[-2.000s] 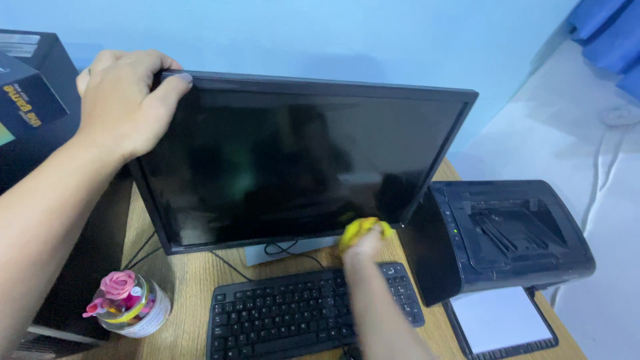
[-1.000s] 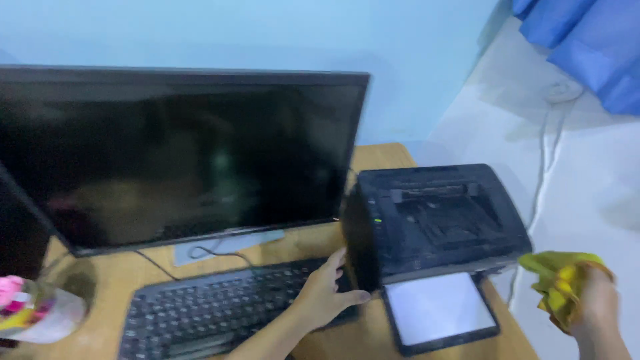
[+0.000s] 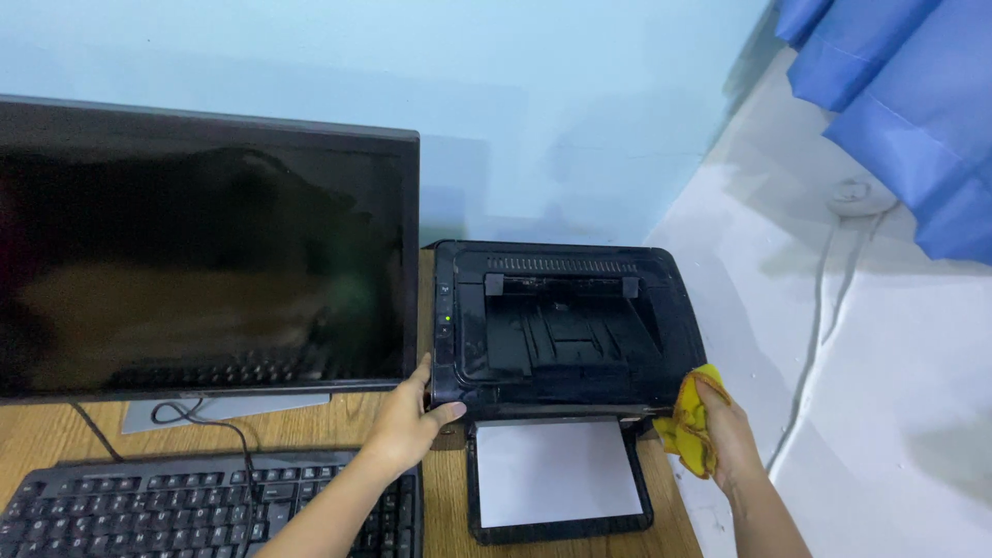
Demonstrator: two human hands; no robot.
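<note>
A black printer (image 3: pixel 570 333) stands on the wooden desk (image 3: pixel 449 496), a small green light lit on its left panel. White paper (image 3: pixel 554 473) lies in its open front tray (image 3: pixel 562 533). My left hand (image 3: pixel 407 426) is at the printer's front left corner, thumb on the front and fingers along the side. In my right hand (image 3: pixel 725 426) is a bunched yellow cloth (image 3: pixel 694 422), held against the printer's front right corner.
Left of the printer stands a black monitor (image 3: pixel 201 256), its screen dark. A black keyboard (image 3: pixel 155 504) lies below it, with a cable (image 3: pixel 240 442) across it. A blue curtain (image 3: pixel 907 101) hangs at the upper right, near white wall cables (image 3: pixel 821 333).
My left hand has left the monitor's top corner and is now at the printer. My right hand, still holding the cloth, has moved from the monitor's lower edge to the printer's right side.
</note>
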